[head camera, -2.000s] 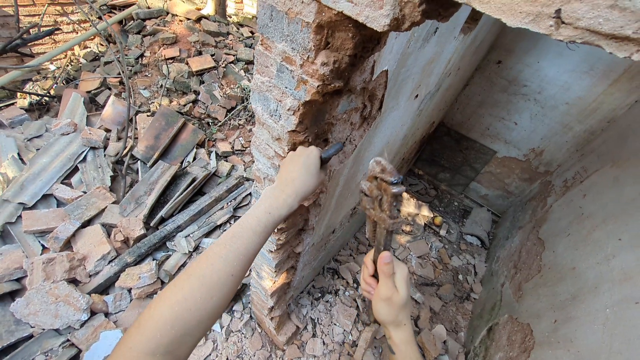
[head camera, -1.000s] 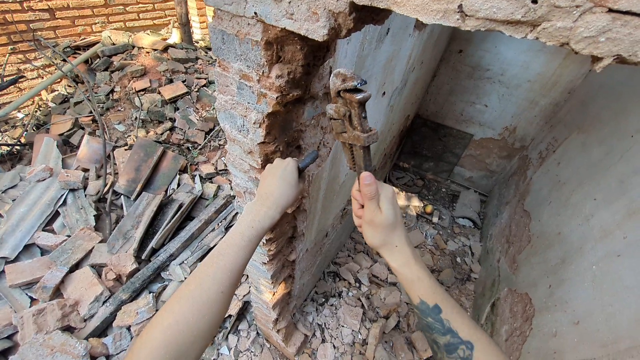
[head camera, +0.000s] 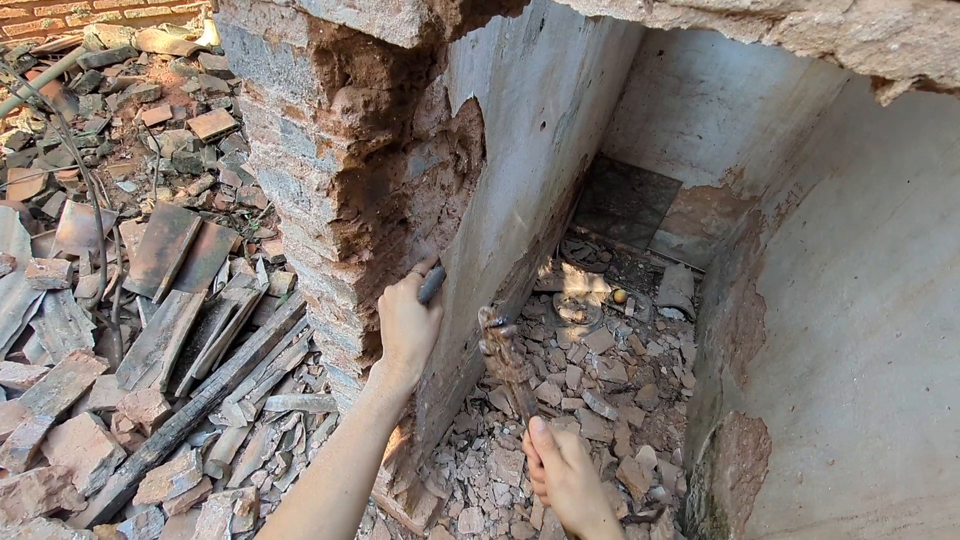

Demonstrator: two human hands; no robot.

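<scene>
My left hand [head camera: 409, 319] is closed around a dark rod-like tool [head camera: 432, 285], whose rounded end sticks out above the fist. That hand is at the broken edge of a brick wall [head camera: 300, 187], against the rough part beside the plaster; the tool's far end is hidden. To the right, my right hand [head camera: 562, 469] grips the handle of a rusty pipe wrench [head camera: 506, 360]. The wrench's jaws point up and a little left, apart from the left hand and its tool.
Broken bricks and roof tiles [head camera: 172, 247] lie heaped at left with a charred wooden beam [head camera: 195, 409]. Rubble [head camera: 600, 375] covers the floor between the plastered walls [head camera: 847, 315]. A broken masonry edge [head camera: 750, 30] crosses the top right.
The wrench has gone down from its raised position of one second ago, with my right hand still around its handle. My left hand stays at the wall edge with the dark tool.
</scene>
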